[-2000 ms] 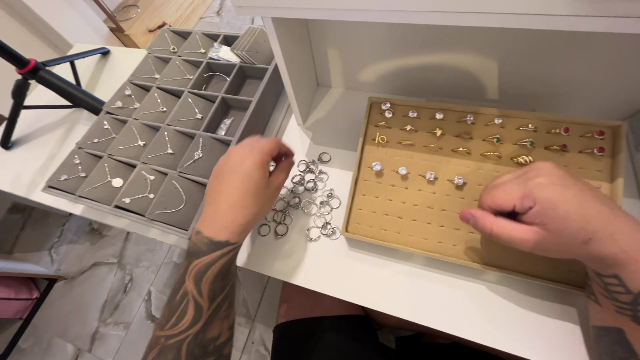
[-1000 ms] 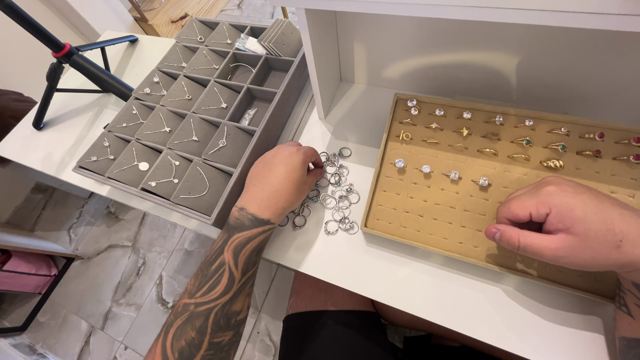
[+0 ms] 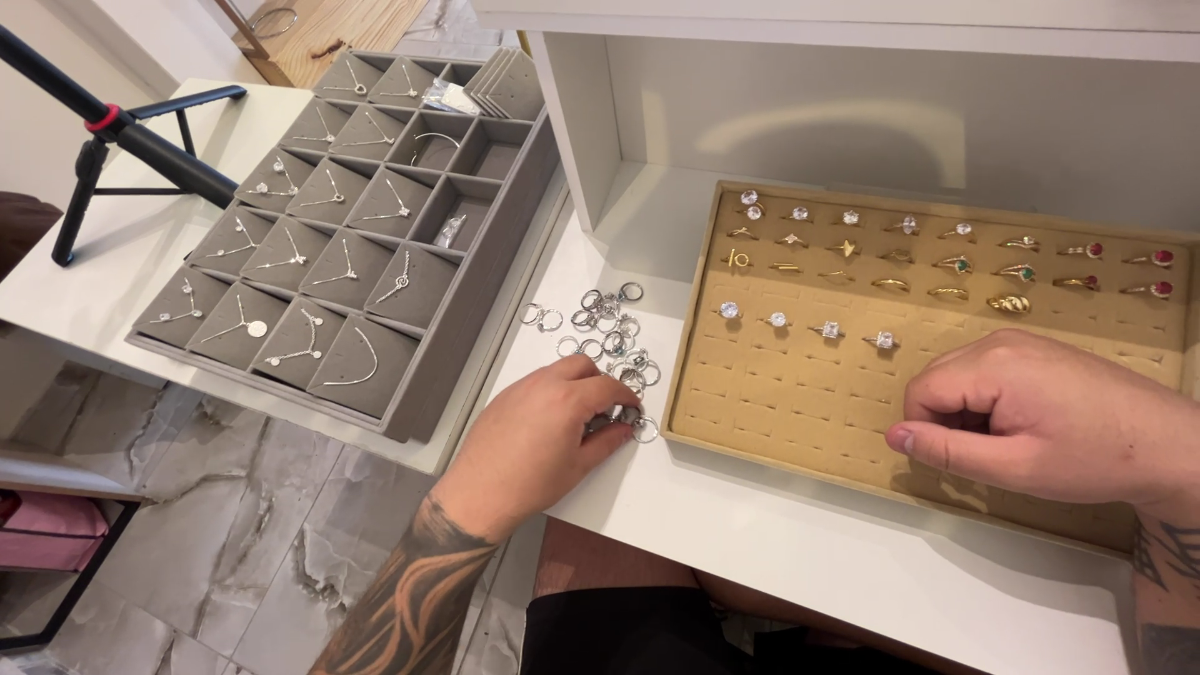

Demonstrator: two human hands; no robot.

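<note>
My left hand (image 3: 553,436) reaches into a loose pile of silver-coloured rings (image 3: 614,342) on the white shelf, its thumb and fingertips at the near end of the pile. The fingers partly hide the rings there, so whether one is gripped cannot be told. My right hand (image 3: 1022,422), fingers curled, is over the lower right part of a tan slotted ring tray (image 3: 778,412); no ring shows in it. Gold-coloured rings, some with red or green stones, stand in the tray's upper rows. Below them is a row of clear-stone rings (image 3: 831,330).
Left of the pile lies a grey compartment tray (image 3: 427,375) with necklaces on grey cards. A black tripod leg (image 3: 159,150) stands at the upper left. The white cabinet's side panel (image 3: 572,122) rises behind the pile, and a marble-patterned floor (image 3: 253,525) lies below.
My left hand has gone from the left side of the pile to its near end, and the rings there are spread differently. My right hand stays curled over the tan tray.
</note>
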